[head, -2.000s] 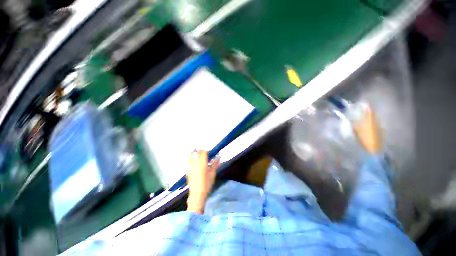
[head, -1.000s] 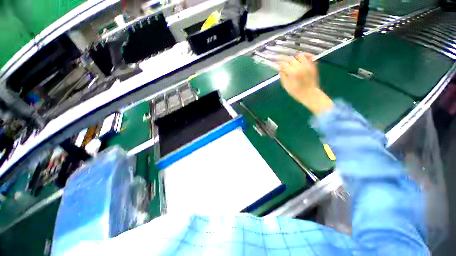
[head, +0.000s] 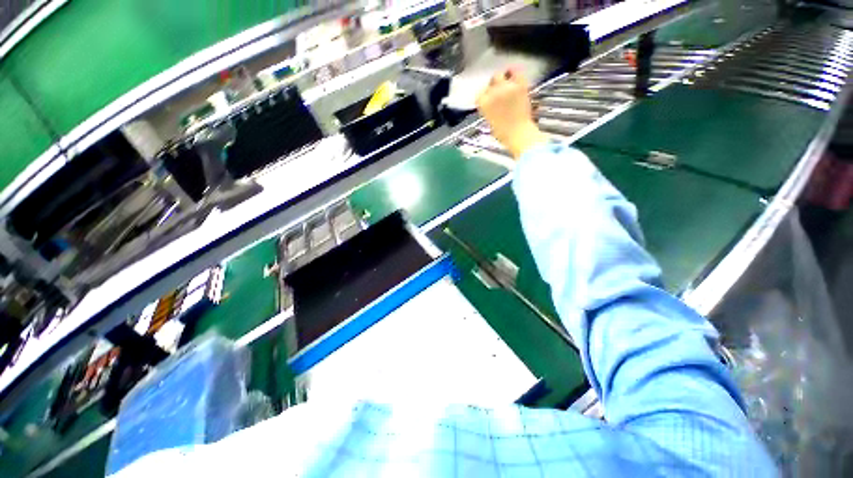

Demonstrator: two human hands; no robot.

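My right hand (head: 508,105) is stretched out at top centre, over the far side of the line. Its fingers overlap a blurred pale sheet (head: 466,91); whether they grip it is unclear. A black sheet or panel (head: 552,45) lies just behind. The bare pale tray (head: 426,345) is in front of me, its near part hidden by my shirt. A black-lined tray (head: 360,280) with a blue front wall stands directly behind it. My left hand is out of view.
A blue wrapped stack (head: 178,401) is left of the trays. Green boards (head: 715,140) and rollers (head: 795,70) extend right. A black bin (head: 383,126) is on the far bench. A clear plastic bag (head: 781,345) hangs at right.
The view has tilted up. My right hand has moved from the bag at right, across the boards, to the pale sheet at the far side. My left hand has left the tray edge and the view.
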